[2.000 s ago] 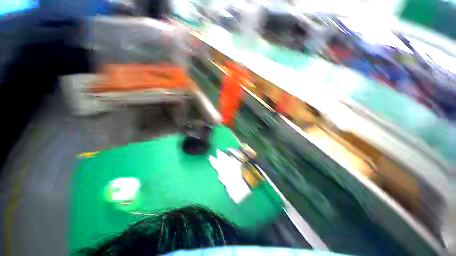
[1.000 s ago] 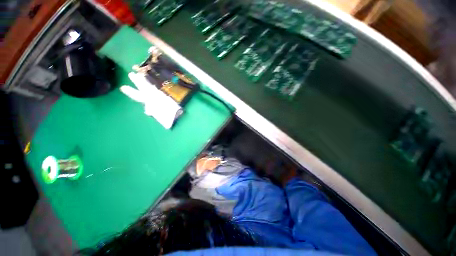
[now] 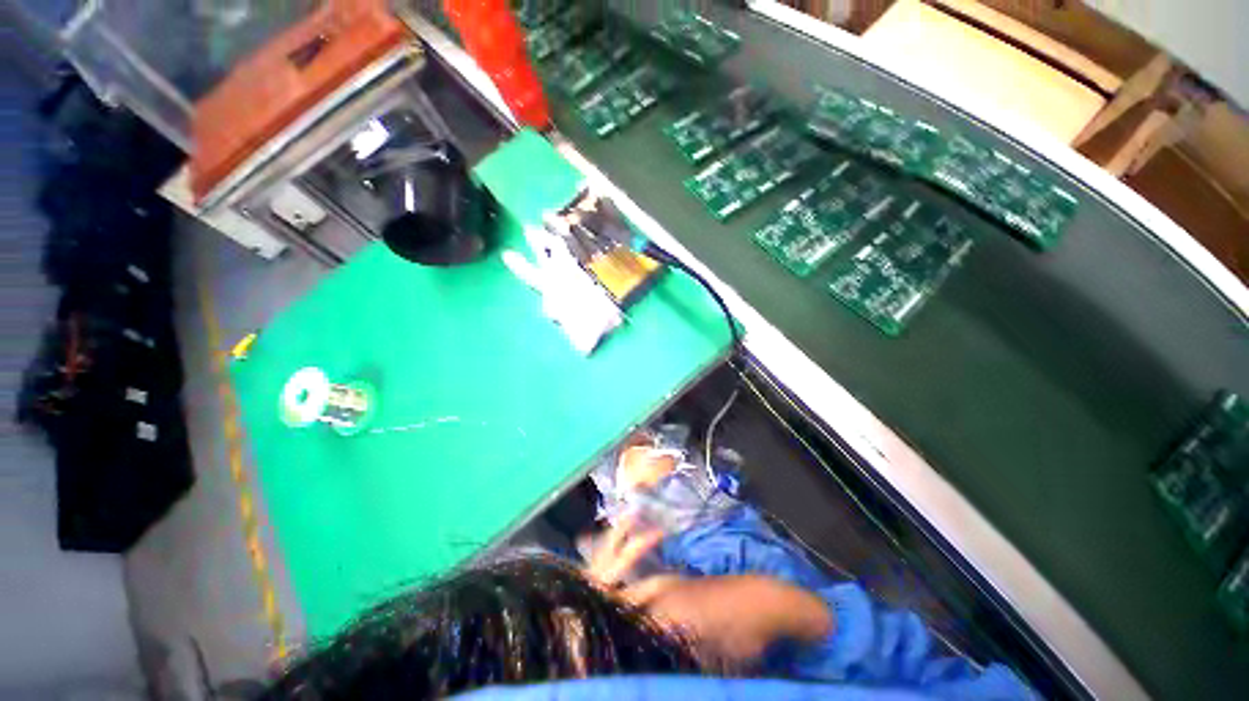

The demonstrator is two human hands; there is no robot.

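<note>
Below the bench's front edge, a blurred bare hand [image 3: 623, 551] and its wrist reach in beside a blue sleeve [image 3: 753, 548]. A second skin-coloured patch [image 3: 649, 466], probably another hand, shows at the sleeve's end amid pale, crumpled material. Blur and overlap hide which is my left or right hand and whether either holds anything. On the green bench mat [image 3: 411, 479] lie a green-rimmed wire spool [image 3: 329, 400] on its side with thin wire trailing right, a white glove [image 3: 582, 312], and a dark stand with a yellow patch [image 3: 623, 271] touching the glove.
A black round cup or hood [image 3: 436, 219] stands at the far bench corner. Green circuit boards [image 3: 897, 267] lie on the dark conveyor [image 3: 986, 411] at right. A red-orange post [image 3: 500, 62] and orange stack [image 3: 295, 89] are beyond. Black crates [image 3: 123, 452] stand left.
The view has shifted, so the bench appears further right and lower. A bare hand and wrist now show near the sleeve, where only blue cloth and one skin patch showed before.
</note>
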